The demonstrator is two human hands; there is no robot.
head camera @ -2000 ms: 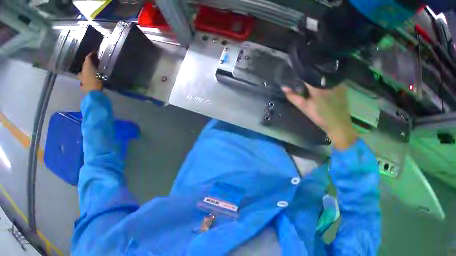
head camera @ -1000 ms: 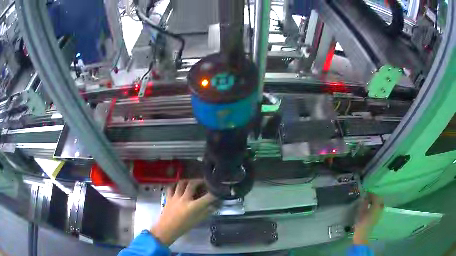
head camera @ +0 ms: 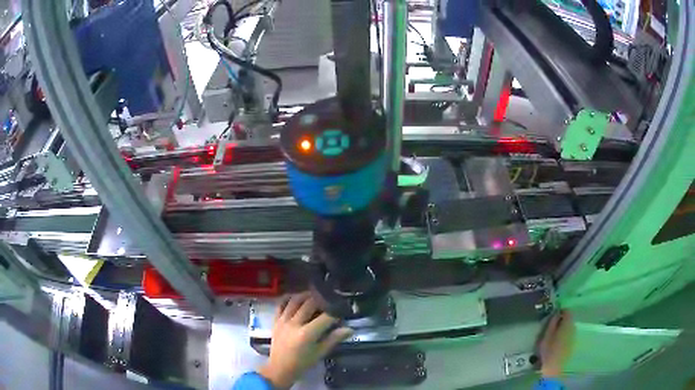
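The inspection head, a black cylinder with a blue band and an orange light, stands upright at the centre. Its black lens ring is just above the silver sliding fixture. My left hand is at the fixture, left of and below the lens ring, with bent fingers; whether it holds a part cannot be told. My right hand is blurred at the right bench edge, beside the small button panel. Its fingertips are unclear and anything in them cannot be made out.
A black cover plate lies in front of the fixture. Upright black boxes stand at left, with red bins behind the bench. Aluminium posts frame both sides. Conveyor rails run behind. A pale green-lit panel is at right.
The view has swung from the left bench to the front. My left hand has gone from the black boxes to the fixture; my right hand has left the lens area for the right bench edge.
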